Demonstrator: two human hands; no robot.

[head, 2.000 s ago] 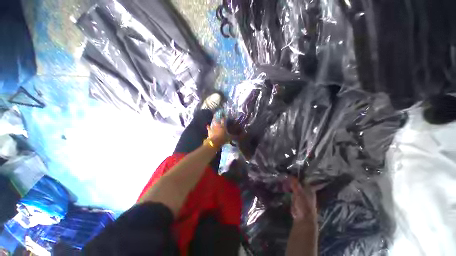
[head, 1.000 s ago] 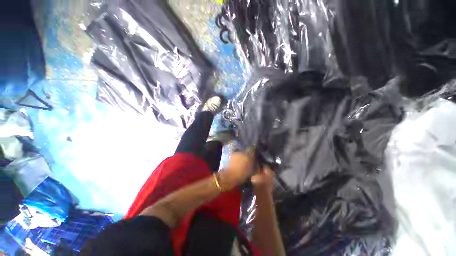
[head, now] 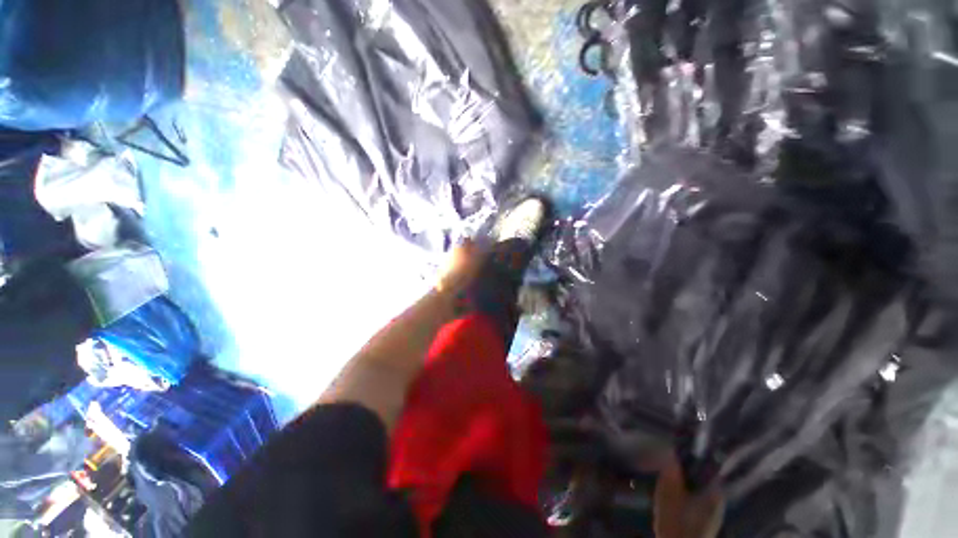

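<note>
Black garments in clear, shiny poly bags (head: 725,305) lie heaped at the right. My right hand (head: 688,499) is low in the picture at the heap's near edge, partly cut off by the bottom edge. It holds a pinched part of the bag, and creases run towards it. My left hand (head: 457,268) is blurred against bright glare, beside my shoe and near the lower edge of a flat bagged dark garment (head: 410,116) on the floor. Its fingers are not clear.
Bagged black garments with dark hooks (head: 594,53) lie at the top right. A white cloth or bag (head: 935,473) is at the right edge. Blue crates (head: 215,420) and crumpled bags (head: 89,189) stand left. A hanger (head: 152,142) lies on the blue floor. A large blue object (head: 89,63) is top left.
The view has shifted, so things sit further right. My hands were close together at the heap. Now my left hand is away to the left and my right hand is lower right, with the film drawn towards it.
</note>
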